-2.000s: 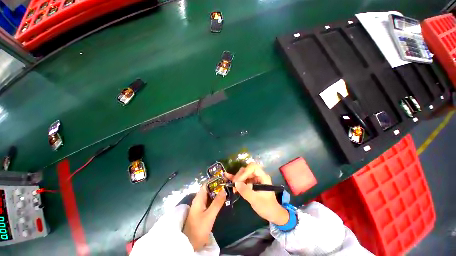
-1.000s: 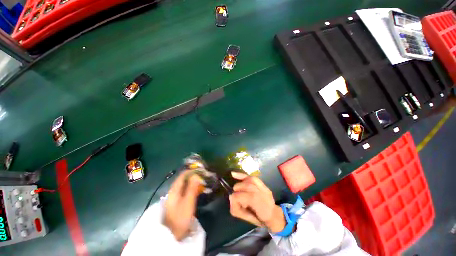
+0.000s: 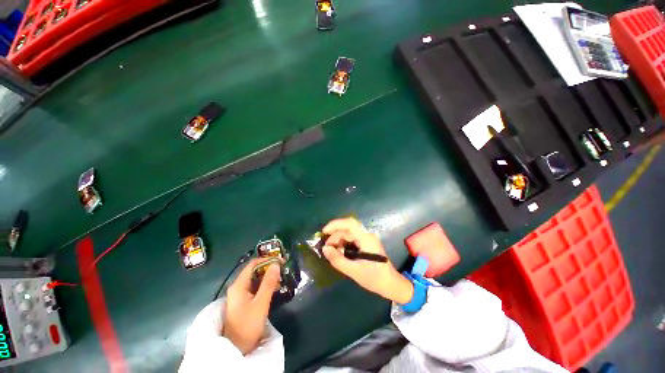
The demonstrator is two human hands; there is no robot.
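Observation:
My left hand (image 3: pixel 248 302) holds an open device unit (image 3: pixel 271 264) with gold and silver insides, at the lower middle of the bench. A second unit (image 3: pixel 270 248) shows just beyond its fingers; whether they touch is unclear. My right hand (image 3: pixel 357 255) holds dark tweezers (image 3: pixel 367 255) like a pen. Their tip is over the left part of a yellow-gold adhesive sheet (image 3: pixel 321 268) lying on the bench; the tip itself is too small to make out. Another open unit (image 3: pixel 193 250) lies left of my left hand.
Several open units lie on the green bench (image 3: pixel 255 87). A red pad (image 3: pixel 433 248) lies right of my right hand. The black parts tray (image 3: pixel 467 87), calculator (image 3: pixel 594 44) and red trays (image 3: pixel 576 284) are at right. A power supply (image 3: pixel 29 313) is at left, with leads across the bench.
My left hand has moved left with the unit. My right hand with the tweezers has moved from the unit to the gold sheet. The units on the far part of the bench have shifted slightly.

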